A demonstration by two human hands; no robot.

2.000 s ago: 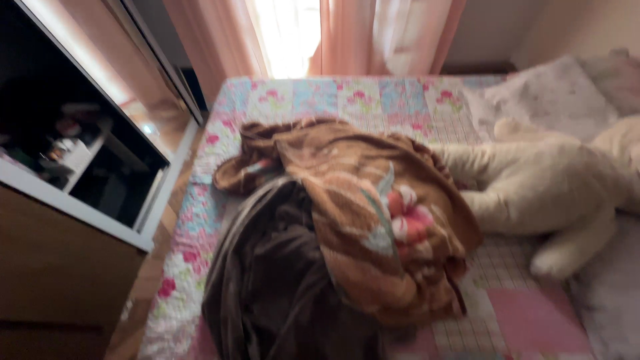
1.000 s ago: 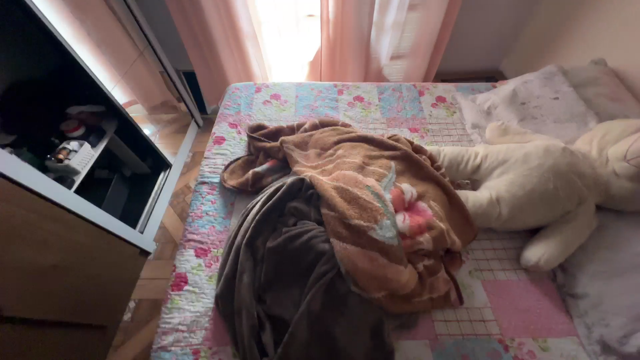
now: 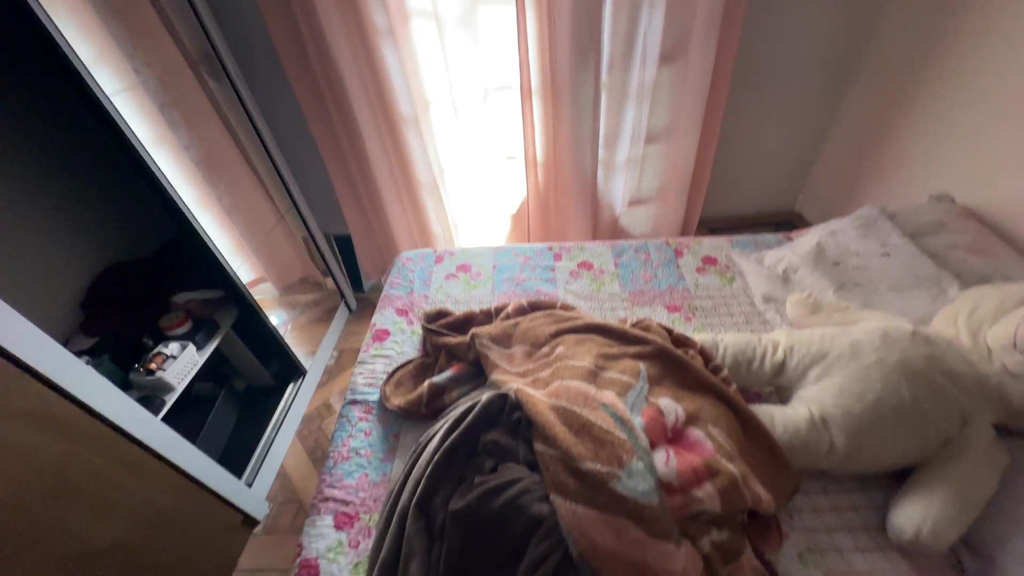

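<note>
Neither my left hand nor my right hand shows in the head view. A brown fleece blanket (image 3: 592, 384) with a pink and red flower pattern lies rumpled on the bed. Partly under it, toward the bottom edge, is a dark grey blanket (image 3: 472, 496) in loose folds. To the right a large cream plush toy (image 3: 888, 392) lies on its back or side, which I cannot tell, one leg against the brown blanket. Beneath them all spreads a floral patchwork quilt (image 3: 524, 276).
Pillows (image 3: 864, 256) lie at the bed's upper right. Pink curtains (image 3: 632, 120) hang behind the bed. On the left stands a wardrobe with an open section, where a white basket (image 3: 172, 364) holds small items. Wooden floor (image 3: 328, 400) runs between wardrobe and bed.
The view has tilted up, showing more of the curtains. The blankets and plush toy lie as before.
</note>
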